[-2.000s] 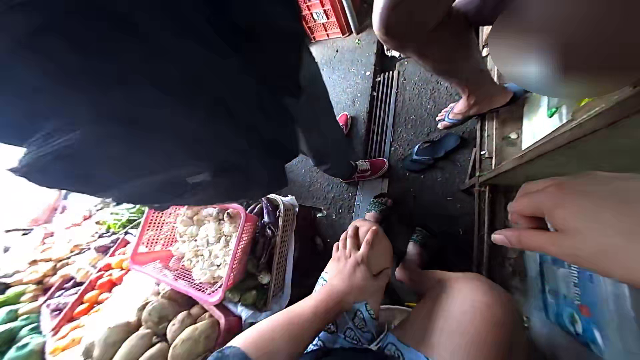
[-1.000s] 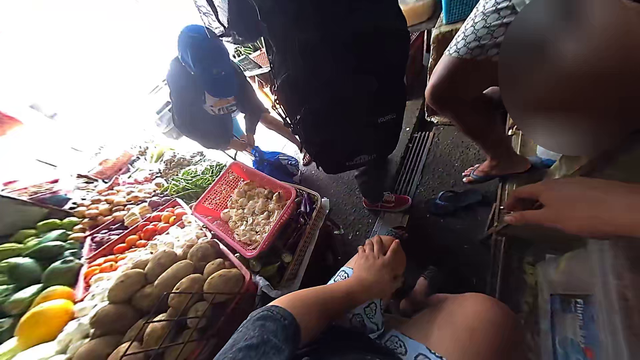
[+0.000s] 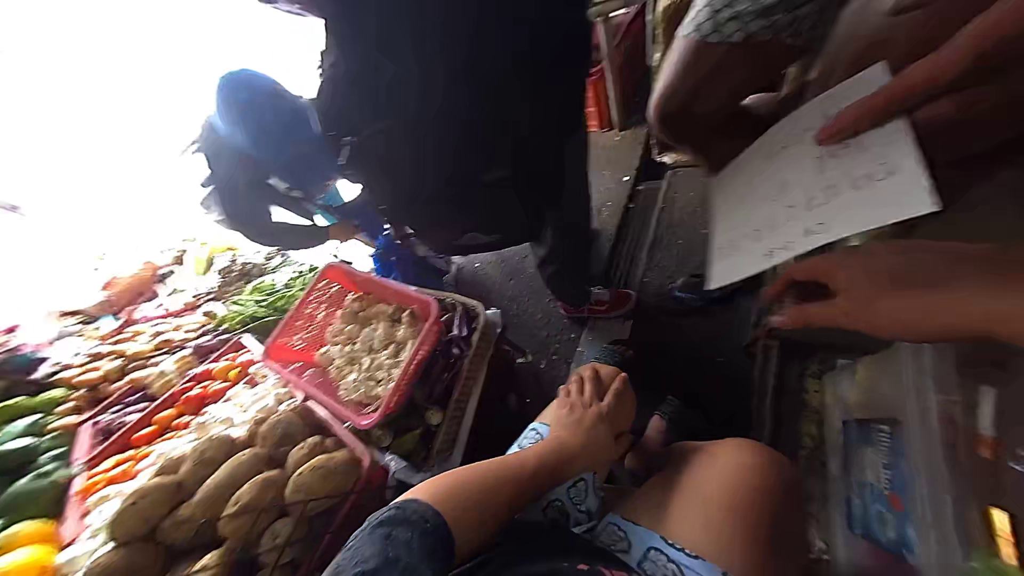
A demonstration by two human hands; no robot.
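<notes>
My left hand (image 3: 590,416) rests on my bare knee, its fingers spread and nothing in it. At the right, my right hand (image 3: 840,292) reaches in from the edge, thumb and fingers parted and nothing held. Just above it a white sheet of paper (image 3: 824,184) with handwriting hangs tilted; another person's hand (image 3: 888,96) lies over its upper part, one finger pointing onto the sheet. Whether my right fingertips touch the paper I cannot tell. Left of my knee a pink plastic basket (image 3: 352,272) holds garlic bulbs (image 3: 372,344).
Potatoes (image 3: 248,496), tomatoes (image 3: 192,400) and green vegetables (image 3: 268,292) fill the lower left. A person in dark clothes (image 3: 464,120) stands ahead, beside a person in a blue cap (image 3: 264,120) bending over a blue bag (image 3: 408,264). A plastic container (image 3: 896,480) is at lower right.
The white sheet and the other person's pointing hand have come into view above my right hand. My left hand stays on my knee. The view swung left after the first frame.
</notes>
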